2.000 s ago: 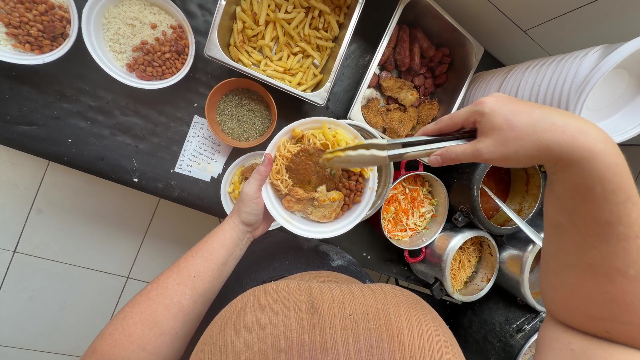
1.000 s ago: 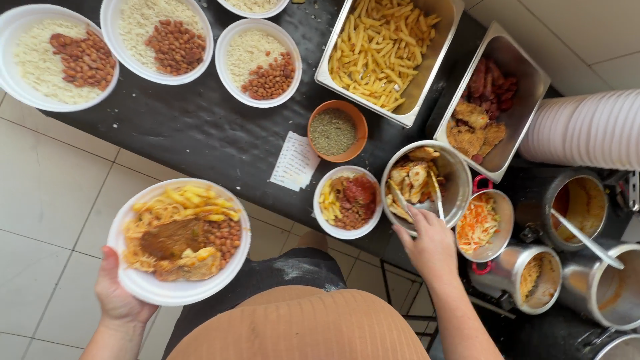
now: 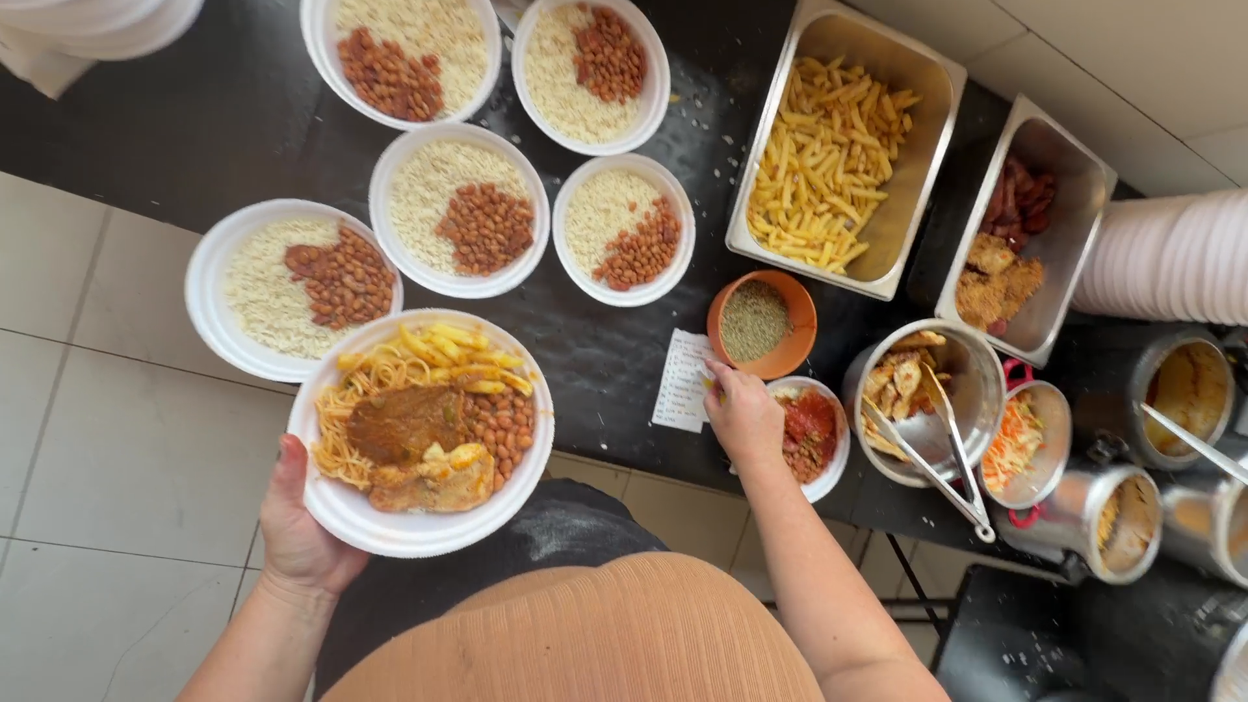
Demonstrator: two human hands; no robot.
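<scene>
My left hand (image 3: 297, 522) holds a white foam bowl (image 3: 424, 531) by its lower left rim; noodles, fries, beans, brown stew and a piece of chicken fill it. The fingers of my right hand (image 3: 738, 405) are at the right edge of a paper slip with writing (image 3: 680, 385), close below an orange bowl of dried herbs (image 3: 756, 322); whether they pinch anything is hard to see. Just right of that hand is a smaller foam bowl with red sauce and beans (image 3: 809, 429). Metal tongs (image 3: 960, 487) rest in a pot of chicken pieces (image 3: 907, 380).
Several foam bowls of rice and beans (image 3: 458, 210) stand on the black table (image 3: 244, 117). Steel pans of fries (image 3: 829, 166) and meats (image 3: 1009, 244) lie at the right, beside stacked foam bowls (image 3: 1170, 258). Metal pots (image 3: 1185, 390) and a red-handled pot of shredded vegetables (image 3: 1029, 448) crowd the right edge.
My right hand, which held the tongs two seconds ago, has let go of them at the chicken pot and moved left to the paper slip. The filled bowl remains in my left hand.
</scene>
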